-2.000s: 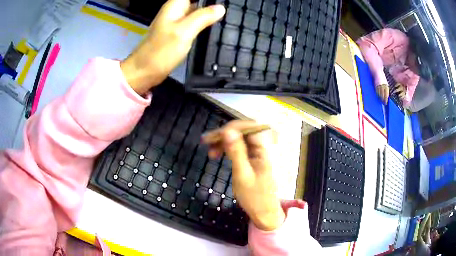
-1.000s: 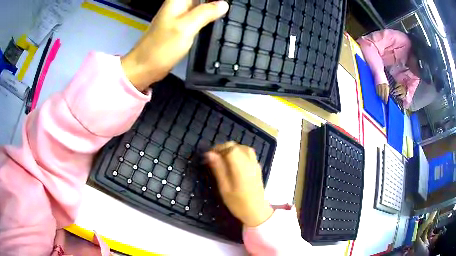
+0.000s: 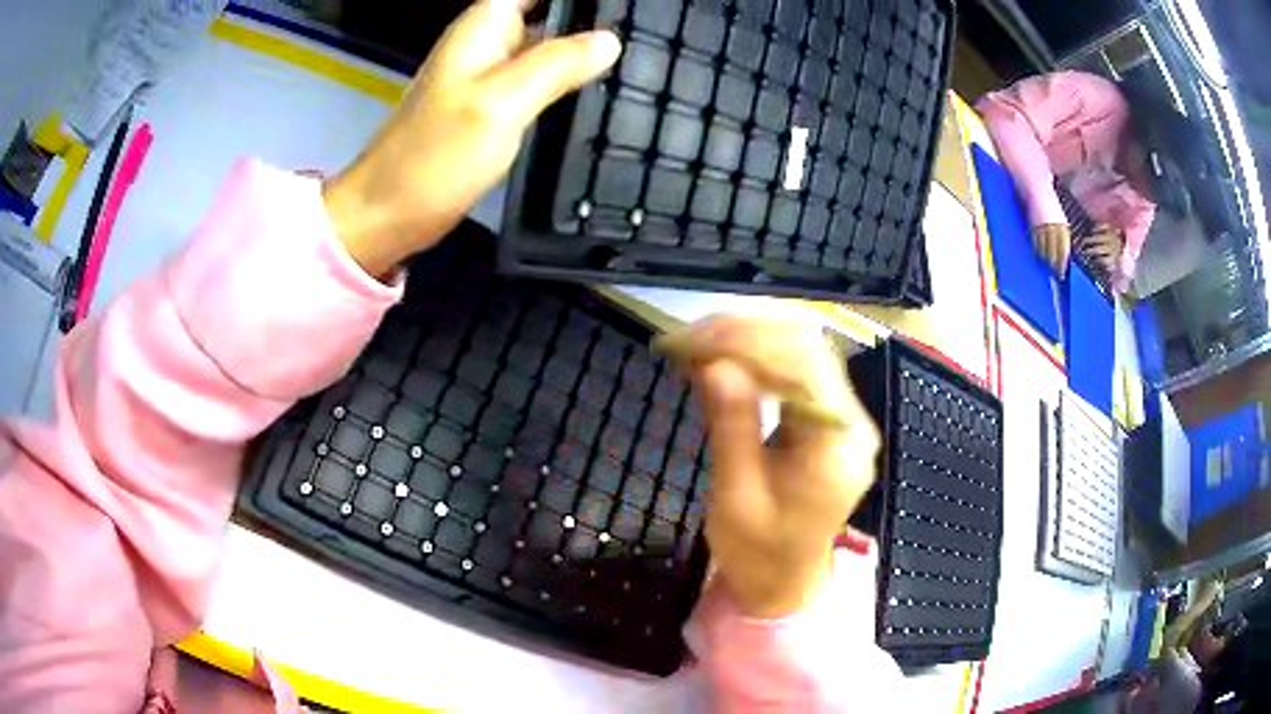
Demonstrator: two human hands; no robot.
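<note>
My left hand point(image 3: 453, 133) grips the left edge of an upper black tray point(image 3: 725, 133), thumb on its rim. That tray has two bright dots in its lower left pockets and a small white slip point(image 3: 796, 159) on it. My right hand point(image 3: 781, 446) is blurred and holds thin tan tweezers point(image 3: 697, 346) pen-like above the right part of a lower black tray point(image 3: 460, 349). The lower tray has rows of small bright parts point(image 3: 402, 491) in its near pockets. My right hand hides part of its right end.
A black tray stack with rows of dots point(image 3: 944, 516) stands at right, with a white tray point(image 3: 1083, 488) beyond. A pink pen point(image 3: 112, 216) lies at far left. Blue boards point(image 3: 1015, 237) lie near another person in pink point(image 3: 1059, 133). Yellow tape point(image 3: 300, 59) marks the bench.
My right hand has lifted off the lower tray and moved right and up with the tweezers. My left hand stays on the upper tray, and the view has shifted slightly.
</note>
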